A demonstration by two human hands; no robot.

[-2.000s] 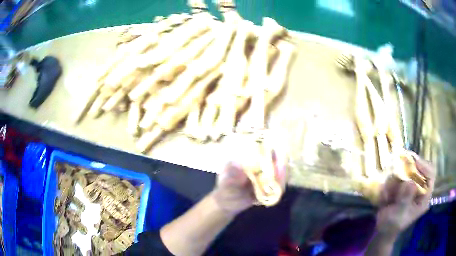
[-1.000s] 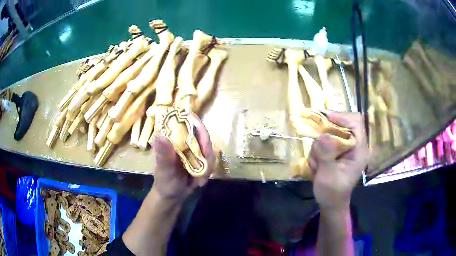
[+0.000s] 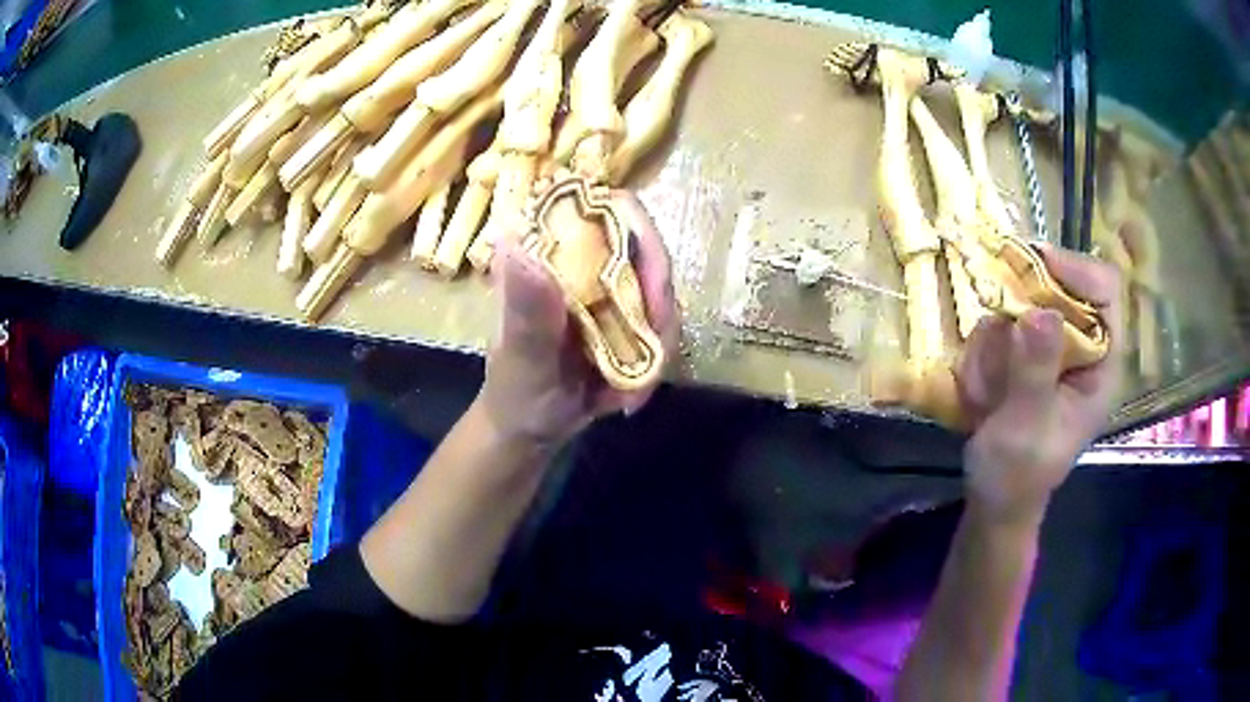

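My left hand (image 3: 569,329) holds a cream-yellow skeleton foot shell (image 3: 592,274), its hollow side facing me and its raised rim showing. The shell overlaps a lower leg in the view; whether they are joined, I cannot tell. My right hand (image 3: 1035,357) holds another hollow foot shell (image 3: 1049,295) tilted on its side, at the lower ends of the right-hand legs. The fingers of both hands wrap around the shells and hide their undersides.
Skeleton legs (image 3: 391,130) are piled at left centre; more legs (image 3: 905,206) lie at right. A crusted work pad (image 3: 795,302) lies between. A black curved object (image 3: 99,178) is far left. A blue bin (image 3: 336,453) holds brown sole pieces. Dark vertical bars (image 3: 1077,124) stand at right.
Since two seconds ago, my left hand has raised its foot shell from the bench's front edge and turned the hollow side into clear view. Both hands still hold foot shells. The camera view has shifted.
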